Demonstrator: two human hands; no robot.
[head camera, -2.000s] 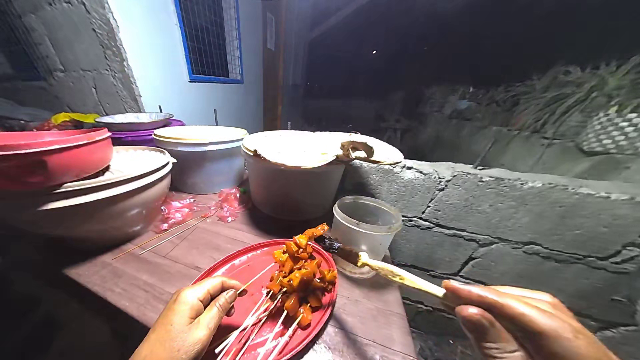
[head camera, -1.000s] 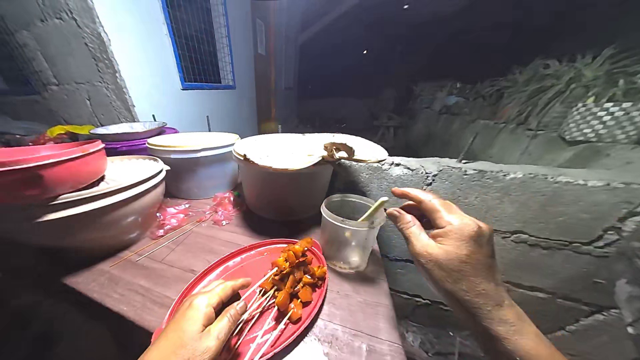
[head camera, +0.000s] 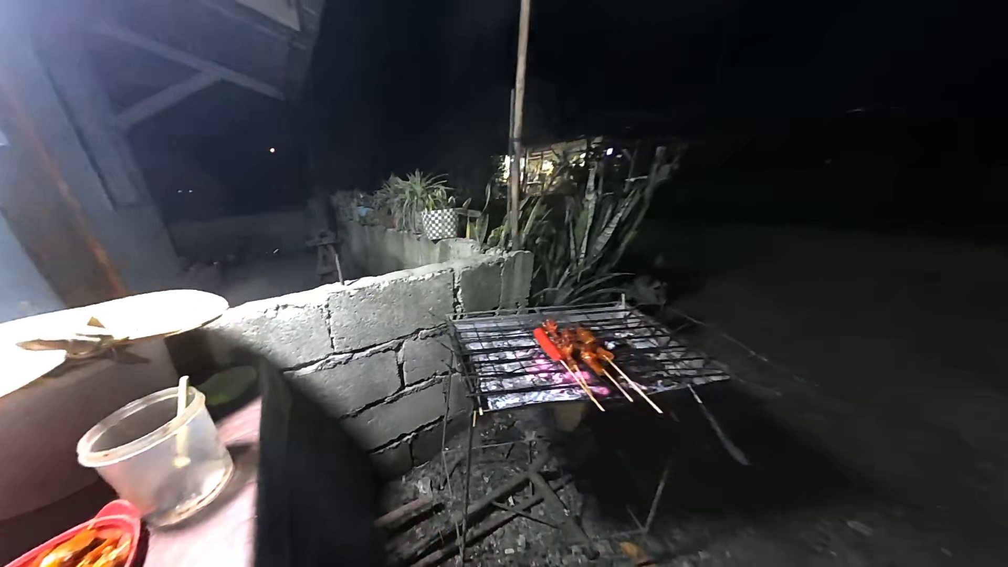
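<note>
Neither of my hands shows in the view now. Several skewers of glazed meat (head camera: 583, 346) and one bright red skewered piece (head camera: 547, 345) lie on a wire grill (head camera: 504, 378) over glowing coals, their sticks pointing toward the near edge. At the lower left, part of a red plate (head camera: 126, 520) with orange-glazed food (head camera: 87, 549) shows on the table (head camera: 209, 528). Beside it stands a clear plastic tub (head camera: 161, 468), with the pale handle of a brush (head camera: 182, 417) leaning inside; its lower end is blurred by the plastic.
A large lidded container (head camera: 71, 433) stands at the left. A concrete block wall (head camera: 370, 323) runs behind the table and grill. Below the grill are pipes or sticks (head camera: 504, 496) on the ground. Potted plants (head camera: 439, 223) and a tall pole (head camera: 518, 126) stand beyond.
The view has swung far to the right, bringing the grill in and leaving both hands outside it. Two seconds ago my right hand held the brush over the food; a second ago it stood in the tub.
</note>
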